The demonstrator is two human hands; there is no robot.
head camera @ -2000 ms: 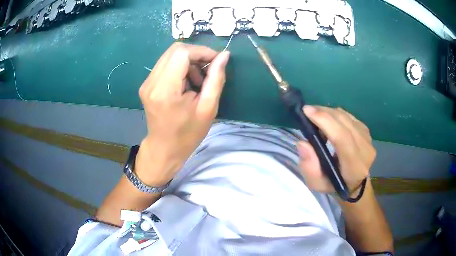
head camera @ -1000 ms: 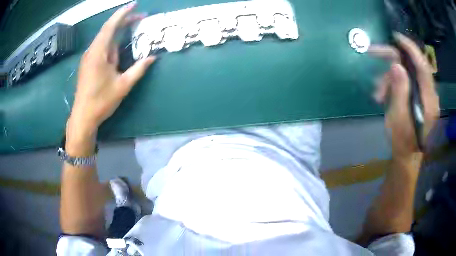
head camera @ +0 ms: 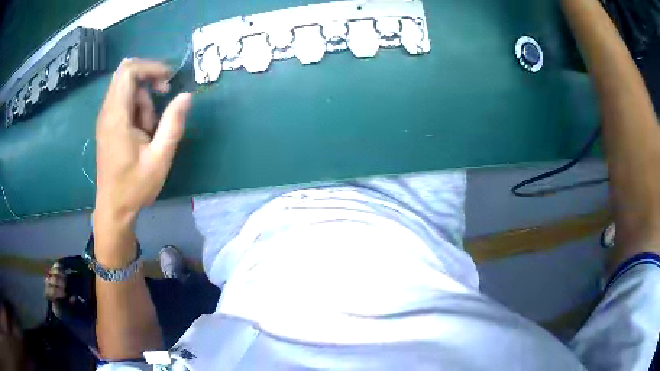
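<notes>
The silver-white strip-shaped fixture [head camera: 311, 43] with a row of notched units lies on the green bench. My left hand [head camera: 137, 138] is slightly blurred beside the fixture's left end, with thumb and forefinger apart. A thin thread of solder wire [head camera: 185, 61] shows by its fingertips; whether the hand holds it I cannot tell. My right forearm reaches up past the top right edge, and my right hand is out of the picture. The soldering iron is not visible. A black cord [head camera: 553, 172] loops beside the right forearm.
A darker grey fixture block [head camera: 54, 69] lies at the upper left. A round disc [head camera: 529, 54] with a dark centre lies right of the silver-white fixture. A loose thin wire [head camera: 85, 163] lies left of my left hand. Another person's shoe [head camera: 171, 261] shows on the floor.
The view has shifted right. My right hand has left the picture at the top right with the iron. My left hand has moved left, off the fixture's edge. The disc's centre now looks dark.
</notes>
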